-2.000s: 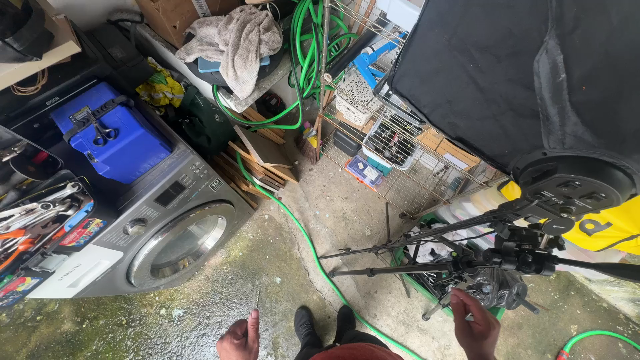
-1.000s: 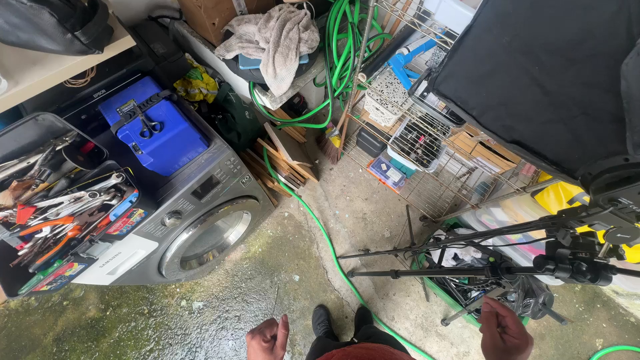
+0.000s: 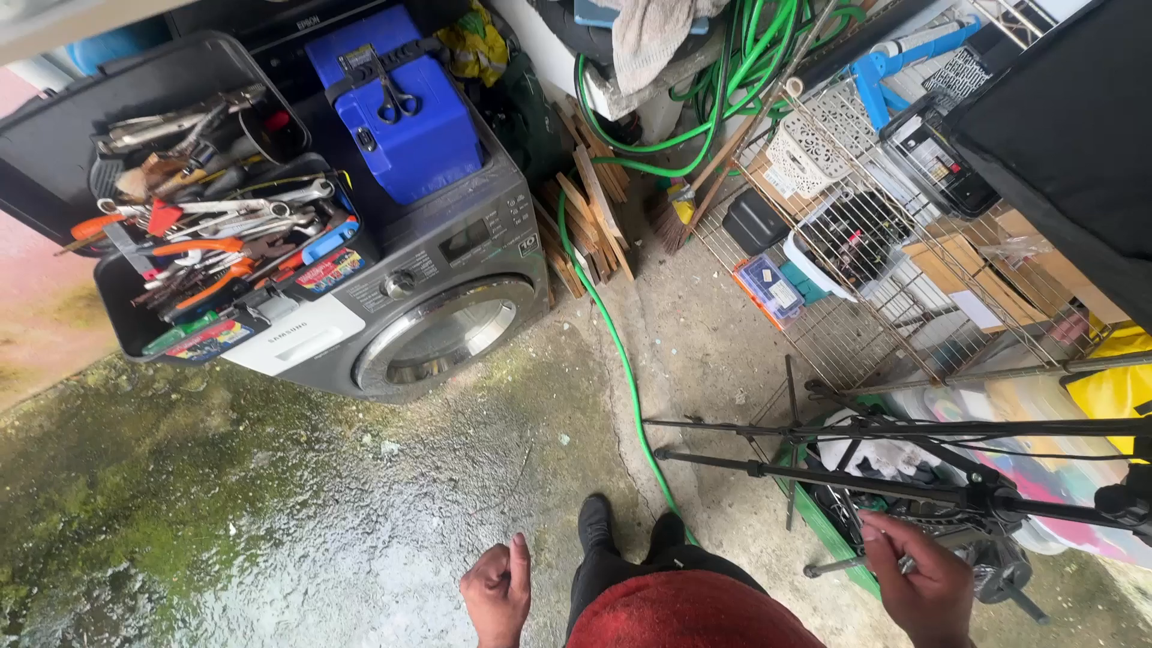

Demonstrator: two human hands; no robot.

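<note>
My left hand [image 3: 497,589] is at the bottom centre over the wet concrete floor, fingers curled and thumb up, with nothing seen in it. Near the lower right, my right hand [image 3: 920,576] has thumb and forefinger close together beside the black tripod legs [image 3: 837,477]; whether it touches or holds anything I cannot tell. A black toolbox [image 3: 135,315] full of spanners and orange-handled pliers sits open on the grey front-loading washing machine [image 3: 454,333]. Behind it on the machine stands a blue case [image 3: 414,135] with scissors [image 3: 394,101] on top.
A green hose [image 3: 621,351] runs across the floor towards my feet. Wood offcuts [image 3: 589,216] and a brush [image 3: 673,216] lie beyond. On the right are a wire rack [image 3: 828,333] with baskets and boxes, a black softbox [image 3: 1071,135], and a green crate [image 3: 832,540] under the tripod.
The view has swung left and closer to the washing machine, bringing the whole toolbox into sight. Both hands stay low and apart in much the same pose.
</note>
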